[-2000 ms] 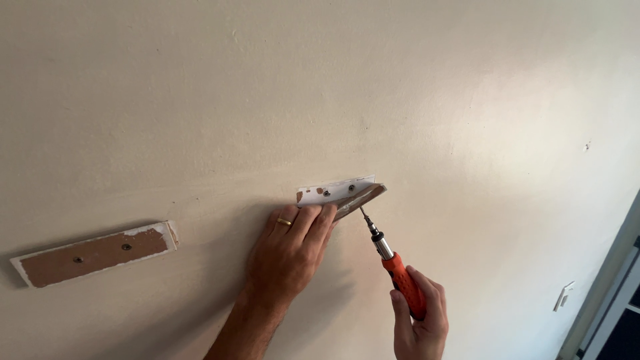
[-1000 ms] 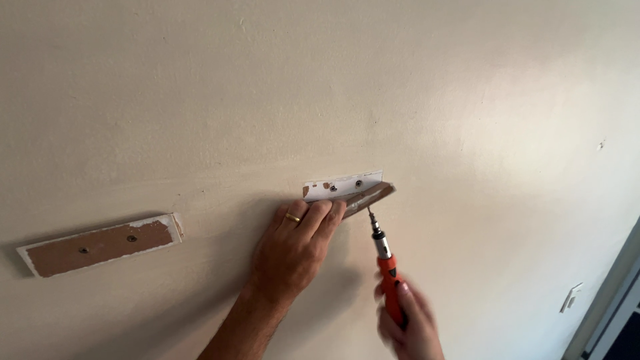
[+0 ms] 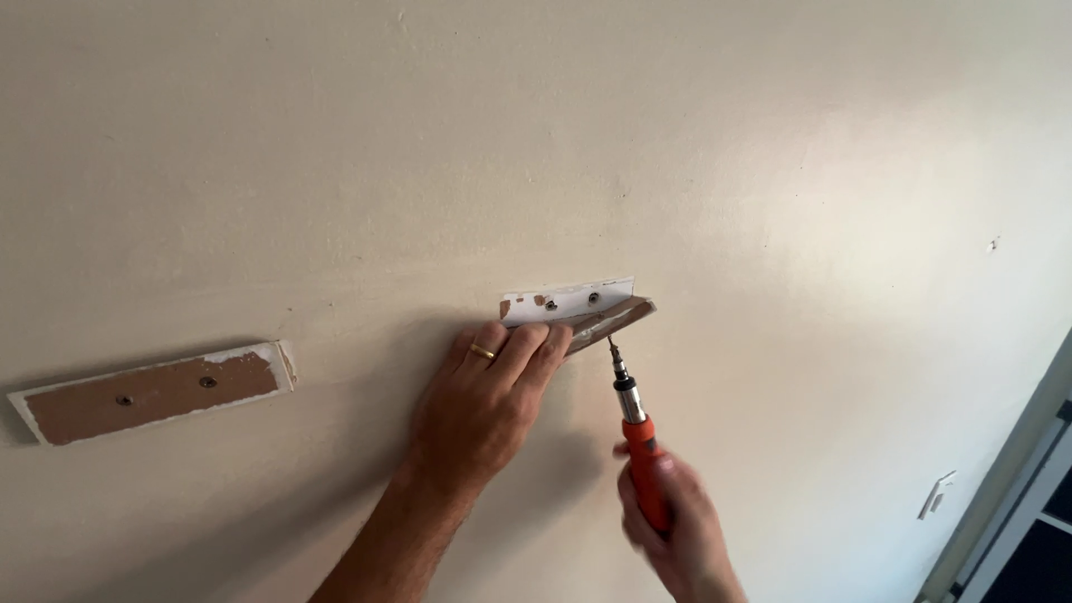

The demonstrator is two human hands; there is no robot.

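My left hand (image 3: 486, 394), with a gold ring, presses its fingers on the angled piece of a bracket (image 3: 611, 322) in the middle of the wall. Behind that piece, a white plate (image 3: 569, 303) with two screws and chipped paint lies against the wall. In my right hand (image 3: 682, 519) is a screwdriver with an orange handle (image 3: 643, 461). Its tip is at the lower edge of the angled piece; whether it sits in a screw cannot be told. The fingers of my left hand hide the bracket's left part.
To the left, a brown and white strip (image 3: 167, 394) with two screws is fixed to the wall (image 3: 377, 167). A small white fitting (image 3: 936, 494) is at the lower right, near a dark-paned frame (image 3: 1030, 536). A small damaged spot (image 3: 993, 244) marks the wall at right.
My right hand has shifted its hold around the screwdriver handle, and the screwdriver stands more upright than two seconds ago. My left hand has stayed on the bracket.
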